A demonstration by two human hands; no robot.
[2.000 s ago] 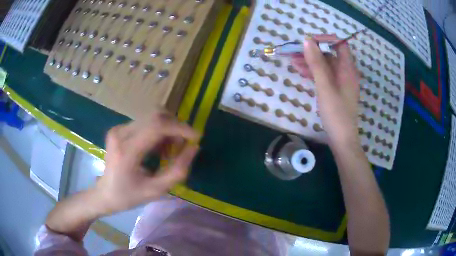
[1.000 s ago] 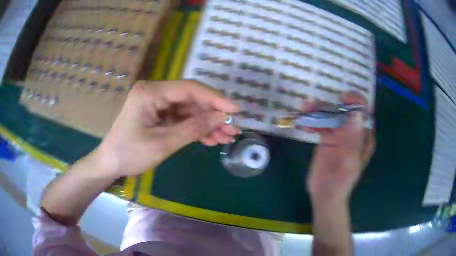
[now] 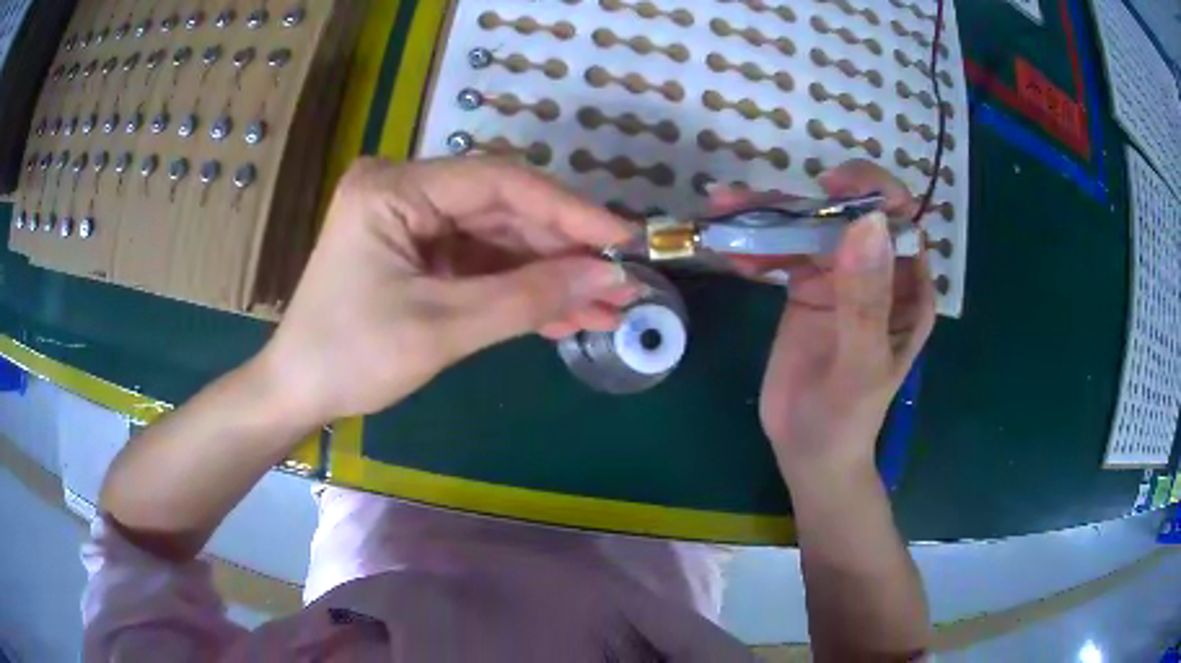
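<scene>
My left hand (image 3: 447, 279) pinches a tiny silver component (image 3: 614, 255) between thumb and fingertips; the fingers hide most of it. My right hand (image 3: 848, 304) holds a silver-grey wired tool (image 3: 777, 238) level, its brass-gold tip pointing left and meeting or nearly meeting the component; whether they touch is unclear. A dark red cable (image 3: 938, 91) runs up from the tool over the white slotted tray (image 3: 764, 78). The squat silvery bottle (image 3: 602, 360) with a white cap stands just below both hands, partly covered by the left fingers.
A brown tray stack (image 3: 156, 240) with rows of silver heads is at the left. Silver heads sit in a few left-edge slots of the white tray. Another white tray (image 3: 1146, 311) is at the far right. A red label (image 3: 1052, 106) and yellow tape (image 3: 557, 503) mark the green mat.
My left hand has moved right from beside the brown stack, and the component now shows in it. My right hand has brought the tool down from the tray's slots to the left fingertips. The view has shifted.
</scene>
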